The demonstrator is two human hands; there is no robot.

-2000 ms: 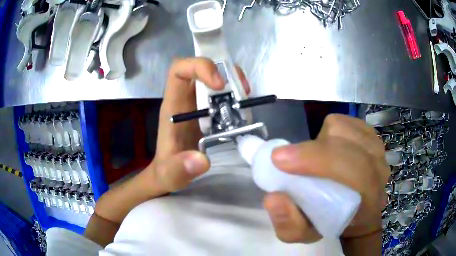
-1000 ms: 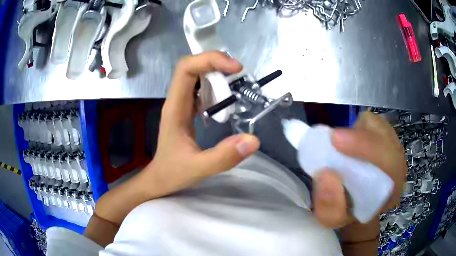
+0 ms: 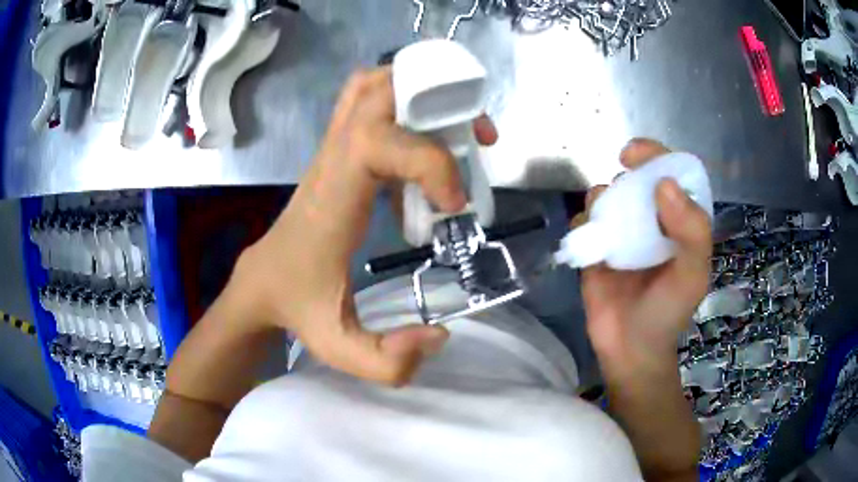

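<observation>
My left hand (image 3: 329,226) holds a white lever handle (image 3: 440,89), its loop end up and its mechanism end towards me. A black cross pin (image 3: 513,229) sticks out on both sides. A coil spring (image 3: 464,259) sits in the middle, and a silver wire bail (image 3: 482,302) hangs below it with its bar tilted. My left thumb is at the bail's lower left corner. My right hand (image 3: 640,311) holds a white squeeze bottle (image 3: 649,212), its nozzle pointing left and slightly down, apart from the lever.
Several white lever assemblies (image 3: 155,80) lie at bench left. Loose wire bails (image 3: 602,21) are heaped at the back. A pink-red tool (image 3: 762,71) and a pale thin rod (image 3: 810,132) lie at right. Blue crates of parts stand at left (image 3: 167,282) and right below the bench.
My right hand has pulled the bottle away from the bail, then raised and turned it. The lever was tilted and is more upright again, with its loop end tipped towards the camera.
</observation>
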